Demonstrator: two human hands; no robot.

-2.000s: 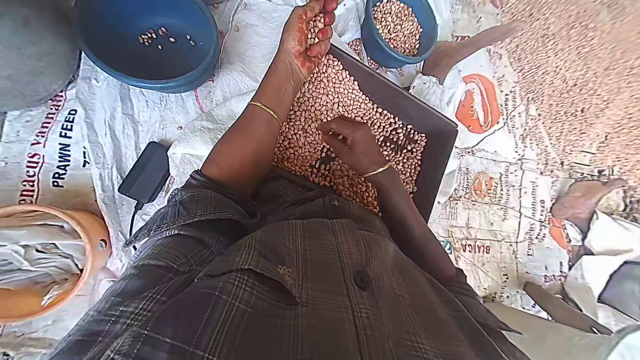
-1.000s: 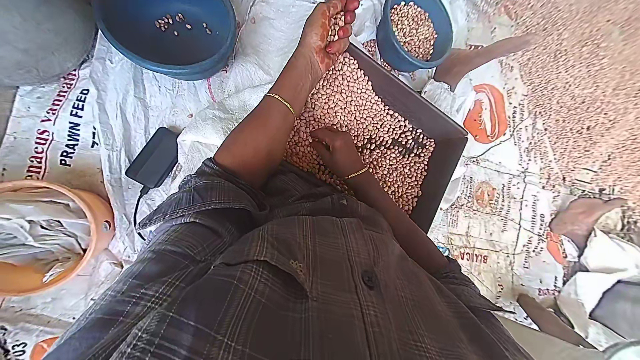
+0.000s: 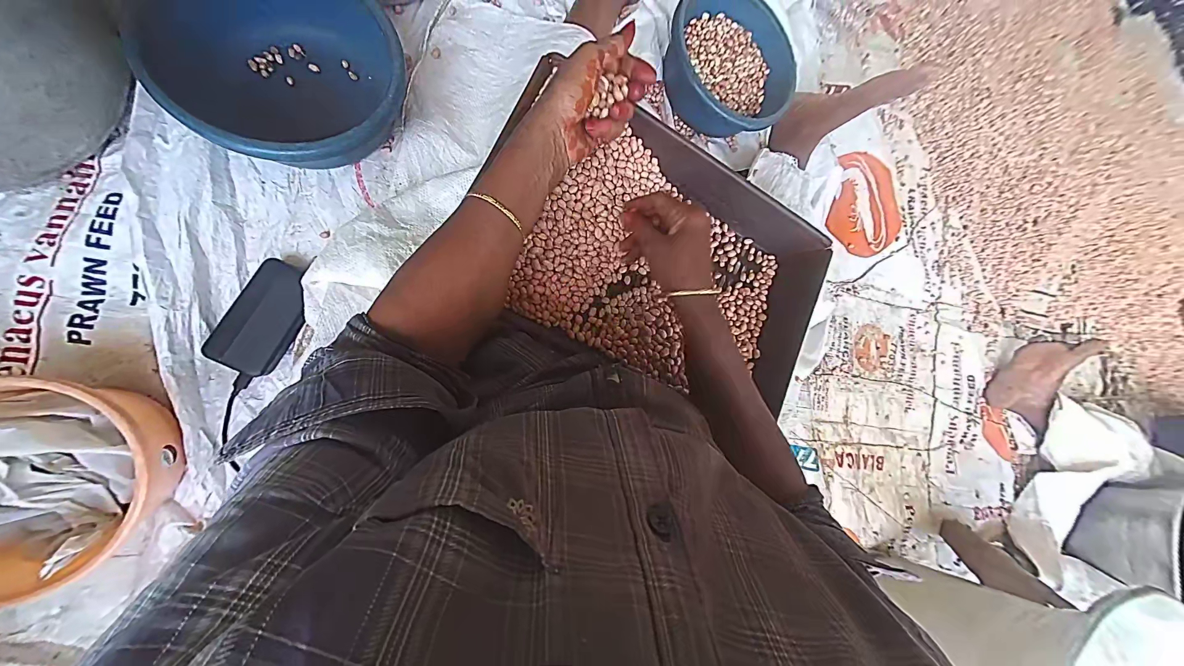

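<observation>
Shelled peanuts (image 3: 583, 222) cover much of a dark rectangular tray (image 3: 795, 314) at my lap. My left hand (image 3: 601, 88), palm up over the tray's far left corner, cups a small heap of peanuts in its curled fingers. Above the middle of the peanuts is my right hand (image 3: 671, 240), its fingers bent toward the thumb; whether anything is pinched there cannot be told. Dark tray bottom shows in patches near that hand. A small blue bowl (image 3: 675, 69) full of peanuts stands just beyond the tray.
A large blue basin (image 3: 268, 148) with several peanuts lies at upper left. An orange tub (image 3: 157, 444) and a black adapter with a cable (image 3: 254, 319) rest on white printed sacks (image 3: 925, 370). Peanuts spread across the upper right (image 3: 1064, 185). Other people's feet (image 3: 1031, 379) show at right.
My right hand has risen from low among the peanuts, with its fingers now more visible. My left hand stays at the tray's far corner, more open, showing the peanuts in it.
</observation>
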